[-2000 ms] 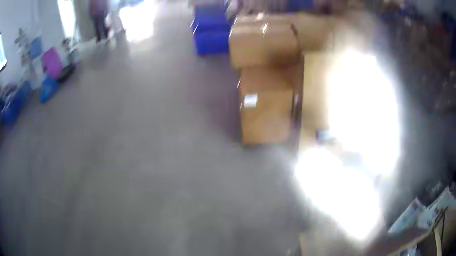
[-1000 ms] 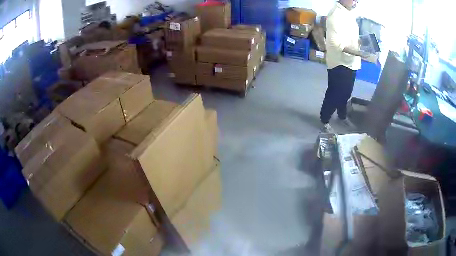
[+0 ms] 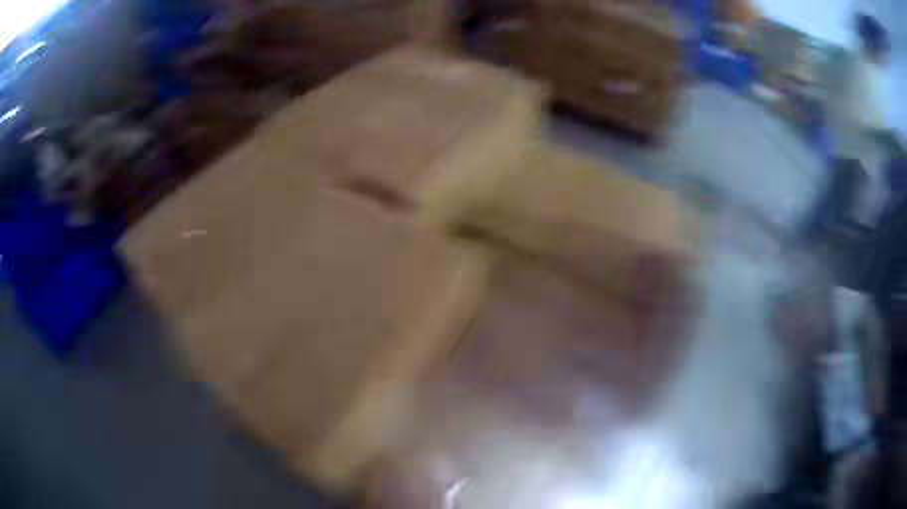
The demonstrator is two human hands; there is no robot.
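The frame is strongly blurred. Brown cartons (image 3: 298,288) fill the middle, stacked close together in front of me. Another carton top (image 3: 587,204) lies lower on their right side, with a darker reddish-brown face (image 3: 557,338) below it. A bright white glare covers the lower middle. Neither my left hand nor my right hand can be made out.
A blue crate or box (image 3: 65,273) is at the left edge. Darker cartons (image 3: 587,60) stand behind. A blurred person (image 3: 865,89) is at the upper right. Grey floor (image 3: 751,149) runs between. A pale, unclear item (image 3: 845,393) is at the right.
The view has swung left and closer to the carton stack, which now fills the middle. The open carton at the lower right has left the view, and the person appears farther right.
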